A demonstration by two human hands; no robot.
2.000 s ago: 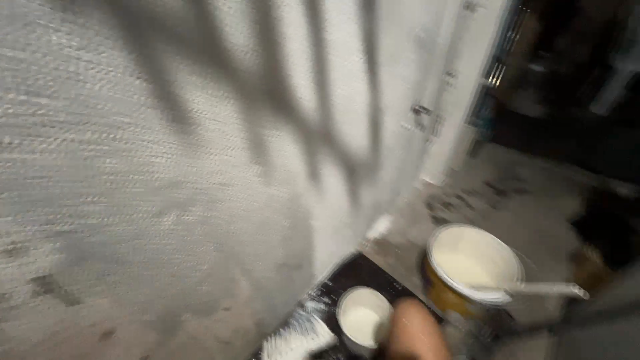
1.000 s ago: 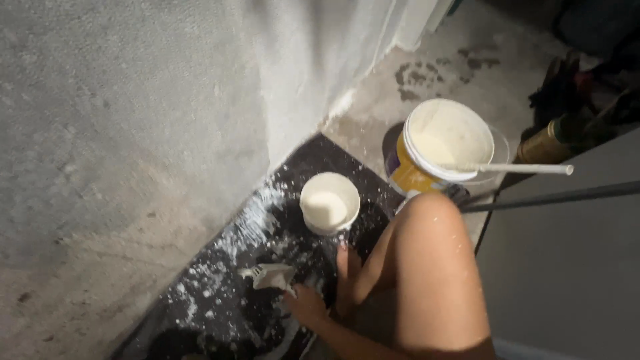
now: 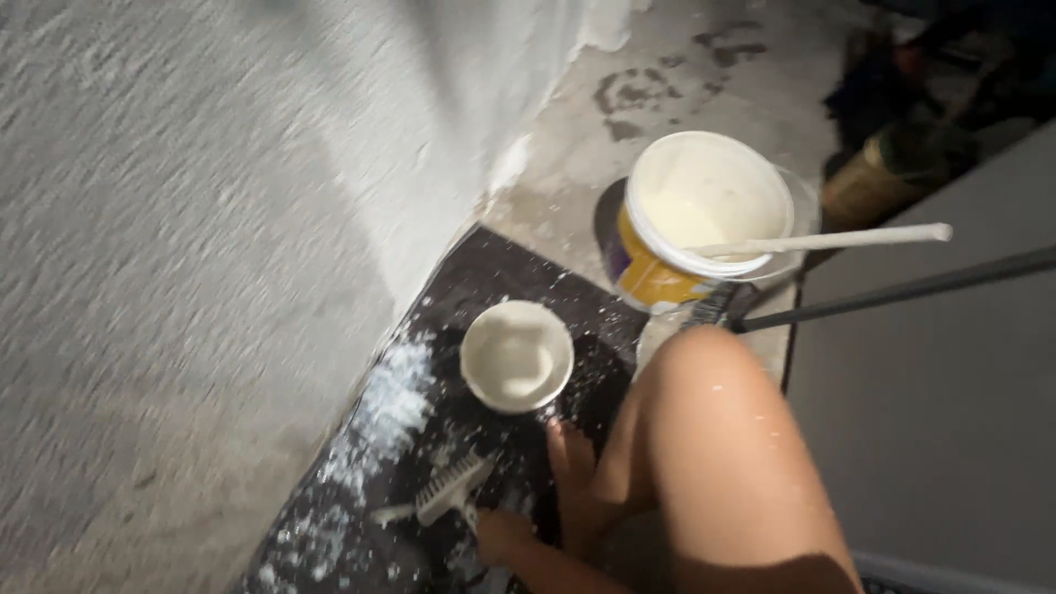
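My right hand point(image 3: 505, 535) is closed around the handle of a wide, flat paint brush point(image 3: 450, 488), low over a dark, paint-spattered sheet point(image 3: 528, 264). The brush head tilts toward the wall, left of my bare foot point(image 3: 571, 454). A small round white tub point(image 3: 516, 356) with whitish paint inside stands on the sheet, just beyond my toes. Farther back, a larger white and yellow bucket point(image 3: 709, 206) holds pale paint, with a paint-coated stick point(image 3: 858, 239) resting across its rim. My left hand is not in view.
A rough, whitish wall point(image 3: 206, 206) rises along the left side. My bent knee point(image 3: 709, 363) is at the right, near a thin dark bar point(image 3: 907, 289) and a grey panel point(image 3: 924, 396). A cylindrical container point(image 3: 883, 173) stands on the concrete floor point(image 3: 660, 91) behind.
The view has swung down from the wall to the floor, bringing my right hand and the brush into sight. Since one second ago, the brush has turned in my hand.
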